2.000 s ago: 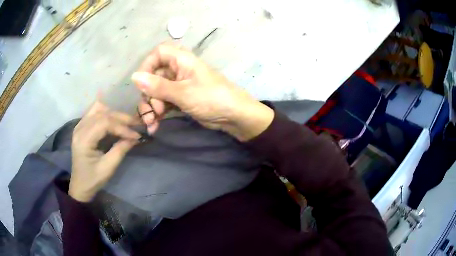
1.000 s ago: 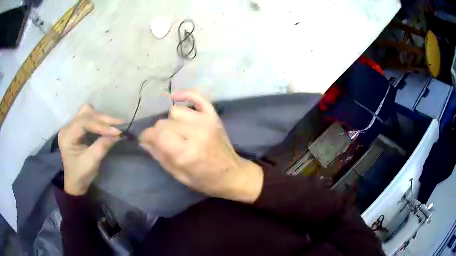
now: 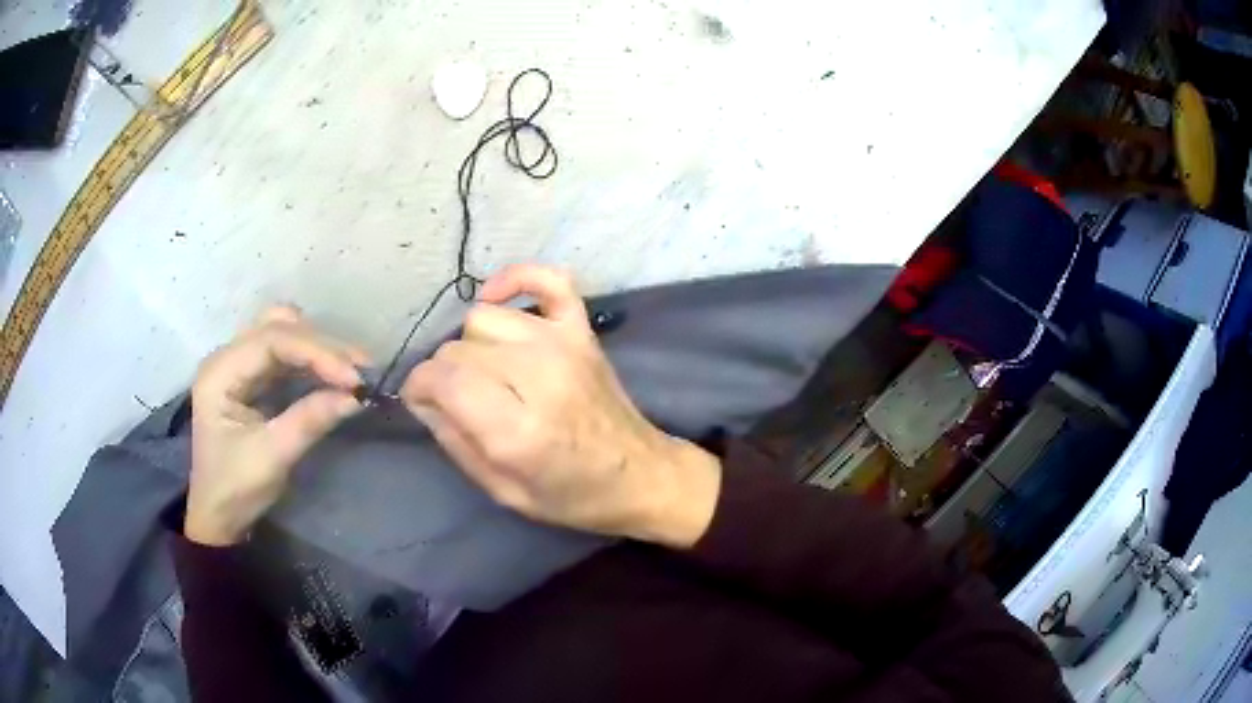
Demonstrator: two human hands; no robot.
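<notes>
The grey garment (image 3: 742,337) lies across my lap and the table's front edge. My left hand (image 3: 268,419) pinches a small dark button (image 3: 363,386) at the garment's edge between thumb and finger. My right hand (image 3: 549,419) is beside it, fingers curled, with fingertips at a tiny bright sliver, likely the needle (image 3: 389,398). Dark thread (image 3: 464,220) runs from the button up onto the table and ends in loops. Another dark button (image 3: 601,320) sits on the garment edge right of my right hand.
The pale table (image 3: 714,151) holds white chalk (image 3: 460,88) near the thread, a curved-looking yellow ruler (image 3: 103,186) and a dark flat rectangle (image 3: 39,89) at left. At right are a red-framed seat (image 3: 1009,275), boxes (image 3: 1201,268) and a yellow stool (image 3: 1195,146).
Since two seconds ago, my right hand has come down to the garment edge beside my left. The thread now lies looped on the table. In the last second both hands have moved little.
</notes>
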